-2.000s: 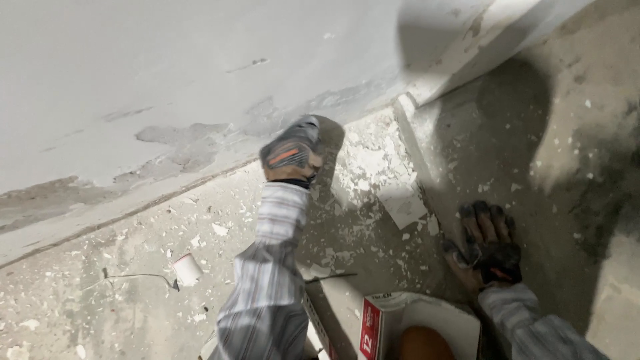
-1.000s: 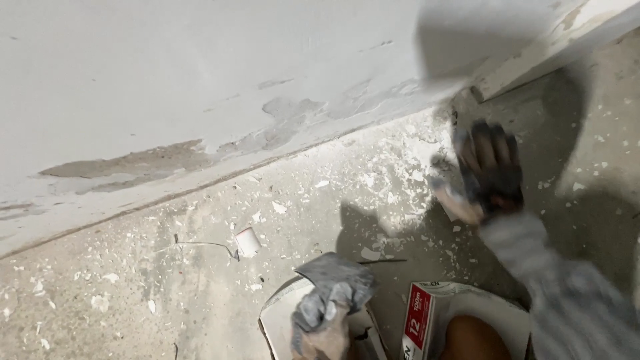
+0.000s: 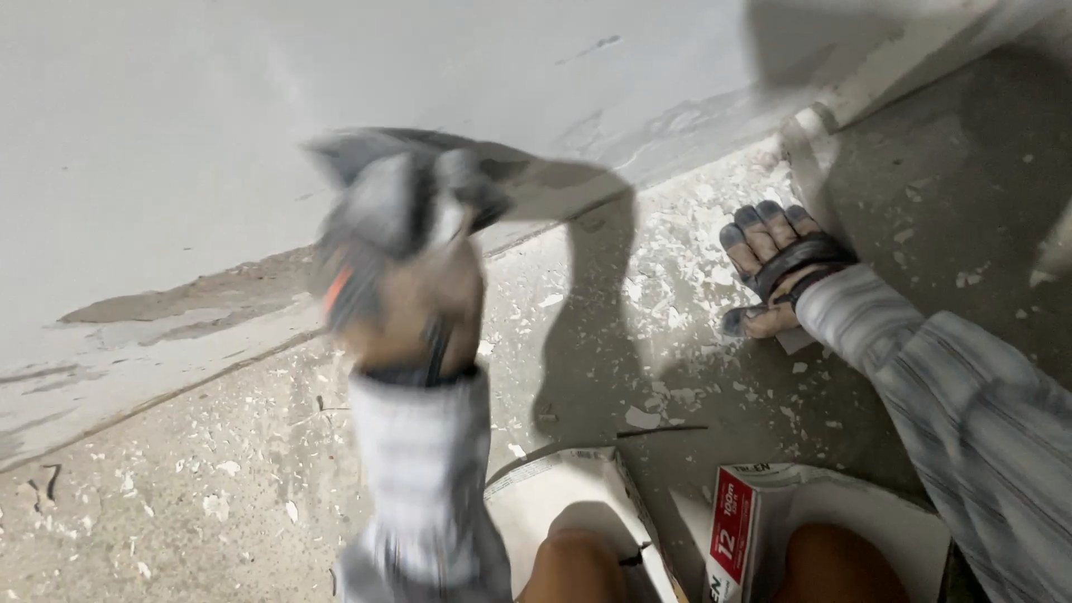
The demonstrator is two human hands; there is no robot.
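Note:
My left hand [image 3: 406, 251], in a fingertip-coated glove, is blurred and raised before the lower part of the white wall [image 3: 251, 109]. Its fingers close on a dark grey sheet or cloth [image 3: 394, 146]; motion blur hides exactly what it is. Brown bare patches [image 3: 209, 293] of peeled paint lie beside it on the wall. My right hand [image 3: 775, 260], gloved with grey fingertips, rests on the concrete floor with its fingers apart, among white paint flakes [image 3: 687, 251]. A small pale flat piece [image 3: 796, 339] shows partly under its wrist.
Two flattened-looking white cartons, one plain [image 3: 553, 477] and one with a red printed panel [image 3: 730, 523], lie under my knees. A thin dark stick [image 3: 662, 431] lies in front of them. The wall meets a raised pale ledge [image 3: 904, 67] at the upper right.
My left hand has risen from over the left carton to the wall, with the grey thing in it. My right hand has shifted away from the corner and lies on the floor.

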